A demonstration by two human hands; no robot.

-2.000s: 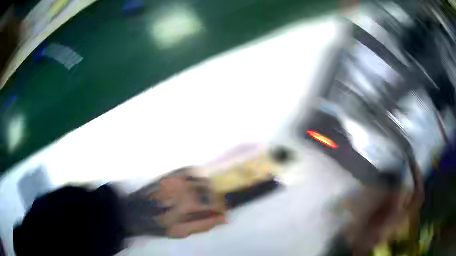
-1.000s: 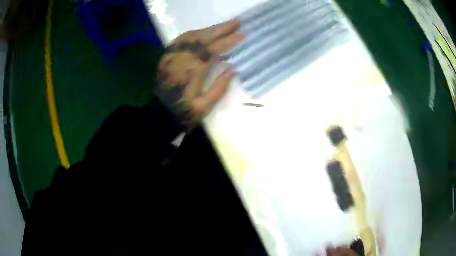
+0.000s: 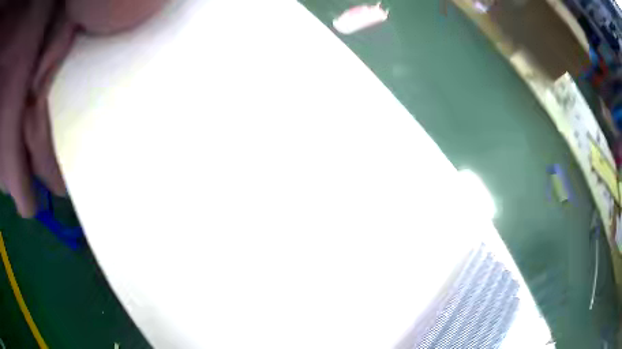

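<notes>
A hand, apparently my left hand (image 3: 44,102), is large, blurred and cut off at the upper left, very close to the camera. Its fingers point down past the white tabletop's edge; whether they hold anything cannot be told. My right hand is out of the picture. The white tabletop (image 3: 259,184) fills the middle, overexposed. A bundle of silver-grey strips (image 3: 474,303) lies on it at the lower right.
A green belt (image 3: 436,102) runs beyond the tabletop, carrying a pale pink piece (image 3: 360,18) and a small blue-and-yellow part (image 3: 559,185). A blue object (image 3: 58,221) shows below the fingers. Green floor with a yellow line (image 3: 20,293) is at the lower left.
The view has swung along the tabletop; the strips now show at the lower right. The tan strip and black blocks have left the picture. A hand now looms close at the upper left.
</notes>
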